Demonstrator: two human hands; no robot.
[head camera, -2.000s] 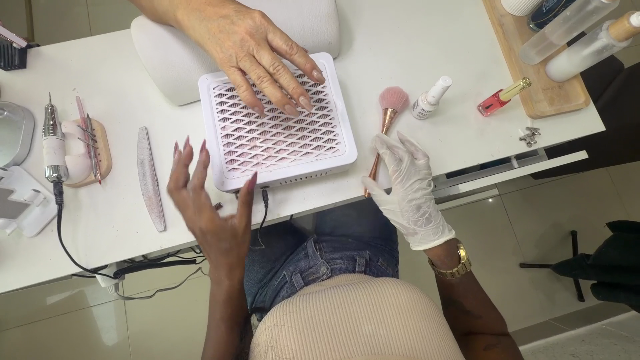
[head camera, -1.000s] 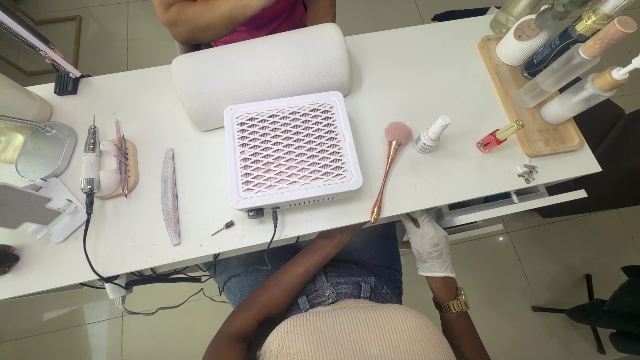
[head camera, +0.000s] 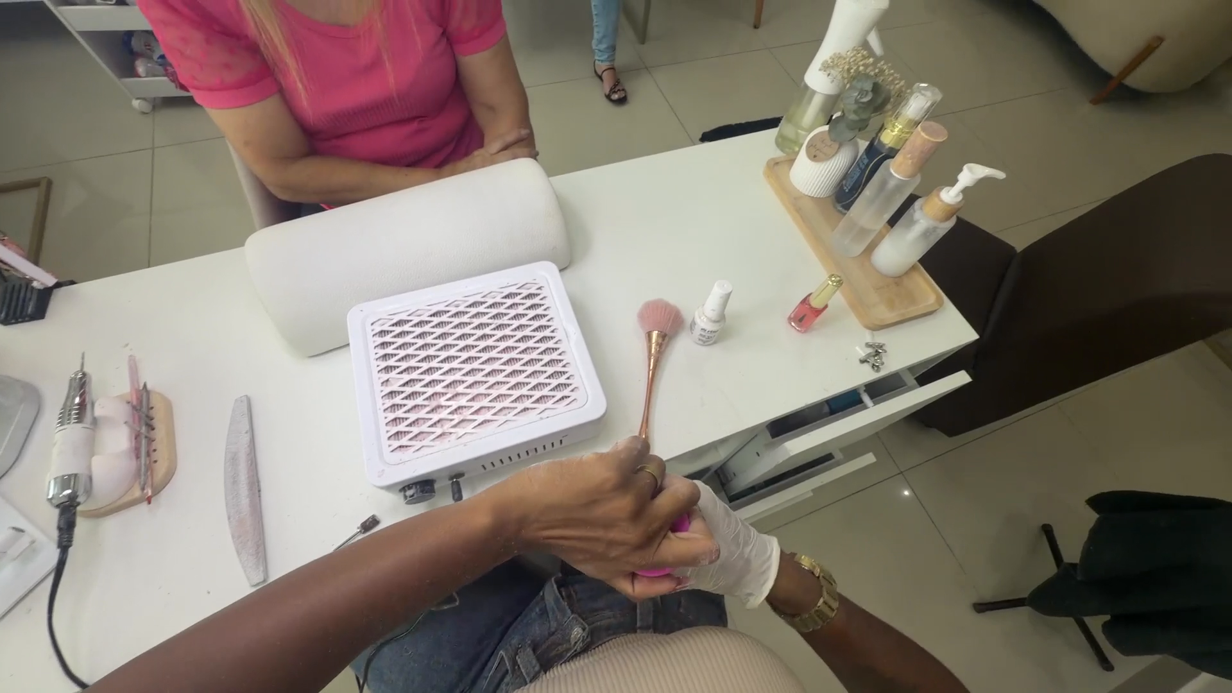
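My bare left hand (head camera: 616, 515) and my gloved right hand (head camera: 736, 549) meet at the table's front edge, above my lap. Both are closed around a small bright pink object (head camera: 680, 525), mostly hidden by the fingers. Just beyond my left hand lies a pink makeup-style brush (head camera: 652, 371) with a rose-gold handle. To its left is a white nail dust collector (head camera: 597, 414) with a lattice grille. A white-capped bottle (head camera: 710, 313) and a red nail polish bottle (head camera: 814, 306) stand to the brush's right.
A white armrest cushion (head camera: 414, 250) lies behind the dust collector; a seated person (head camera: 385, 106) has folded arms beyond. At left are a nail file (head camera: 245, 491) and a nail drill (head camera: 72, 438). A wooden tray (head camera: 895, 308) holds several bottles. Drawers (head camera: 866, 414) stand open at right.
The other person's hand has left the dust collector's grille. My left hand, earlier raised with fingers spread, has joined my gloved hand on the pink object. The view has shifted toward the seated person.
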